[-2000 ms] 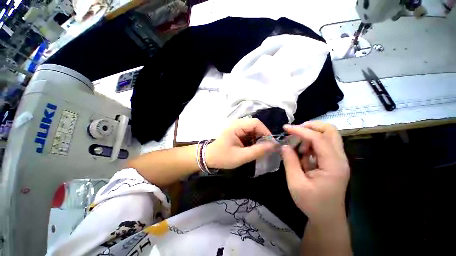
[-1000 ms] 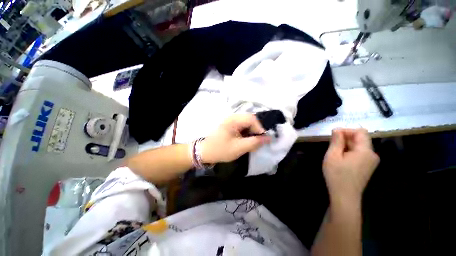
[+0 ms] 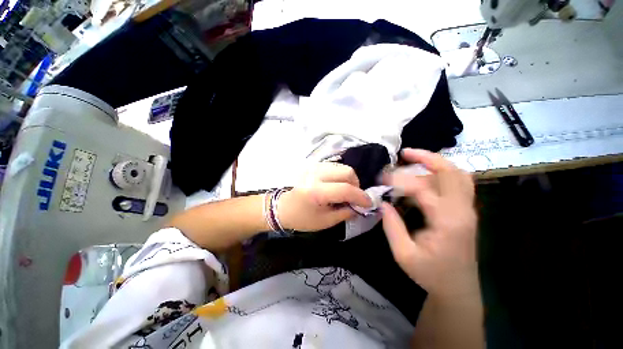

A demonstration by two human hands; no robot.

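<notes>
A black garment (image 3: 225,95) lies heaped on the white table. Its white lining (image 3: 382,85) lies crumpled over it and narrows towards the table's front edge. My left hand (image 3: 321,198) pinches the seam edge (image 3: 374,198) where black and white cloth meet; a pale piece hangs below its fingers. My right hand (image 3: 434,218) is at the seam's right side, thumb and fingers apart and partly blurred; whether it touches the cloth or a thread I cannot tell. Black thread snips (image 3: 511,117) lie on the table at the right, points away from me.
An off-white JUKI machine head (image 3: 89,163) stands at the near left. A lockstitch machine's needle area (image 3: 483,51) is at the far right. A small dark rectangular object (image 3: 164,105) lies left of the garment. The table's wooden front edge (image 3: 553,165) runs beyond my right hand.
My right hand was away at the right a second ago, fingertips together; it is back beside the seam with its fingers spread. My left hand stays on the cloth.
</notes>
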